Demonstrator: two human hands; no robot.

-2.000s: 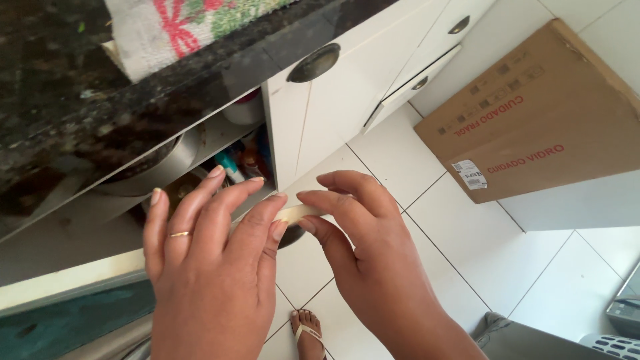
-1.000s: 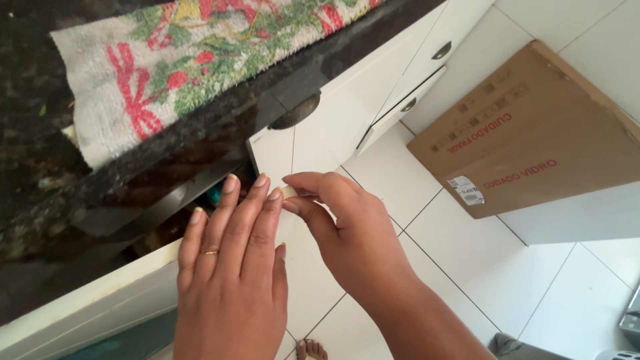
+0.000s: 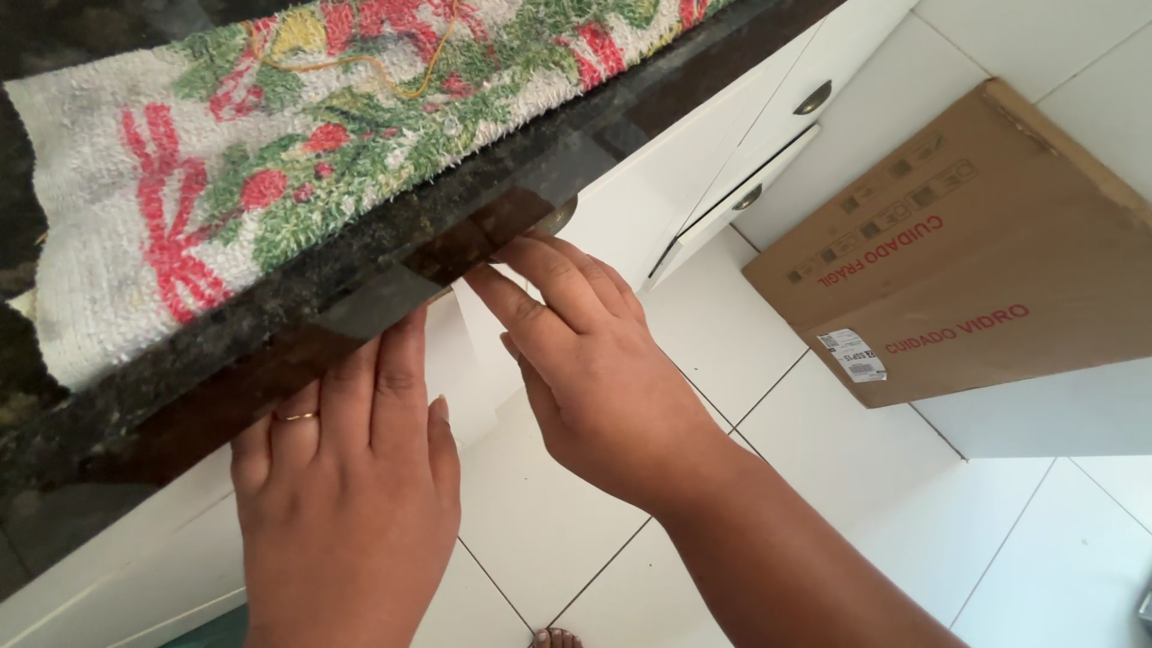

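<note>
My left hand (image 3: 346, 459), with a ring on one finger, reaches up to the front edge of the dark granite countertop (image 3: 360, 315); its fingertips are hidden under that edge. To its right, my right hand (image 3: 585, 360) has its fingertips at the same edge, beside a metal cup handle (image 3: 562, 214) on a white cabinet front (image 3: 648, 189). Whether either hand grips something there is hidden. Above both hands a printed terry towel (image 3: 297, 162) in red, green and white lies on the countertop, with a yellow thread (image 3: 396, 85) across it.
A large cardboard box (image 3: 954, 261) bearing red writing leans at the right by a white wall. White drawers with cup handles (image 3: 813, 97) run beyond my right hand, one slightly pulled out (image 3: 733, 202). Below is the white tiled floor (image 3: 576, 531), with part of a foot (image 3: 556, 639) on it.
The open drawer under the countertop, its contents visible two seconds ago, has been pushed in. Both hands have moved up to the counter's edge. The view has shifted, showing more of the towel.
</note>
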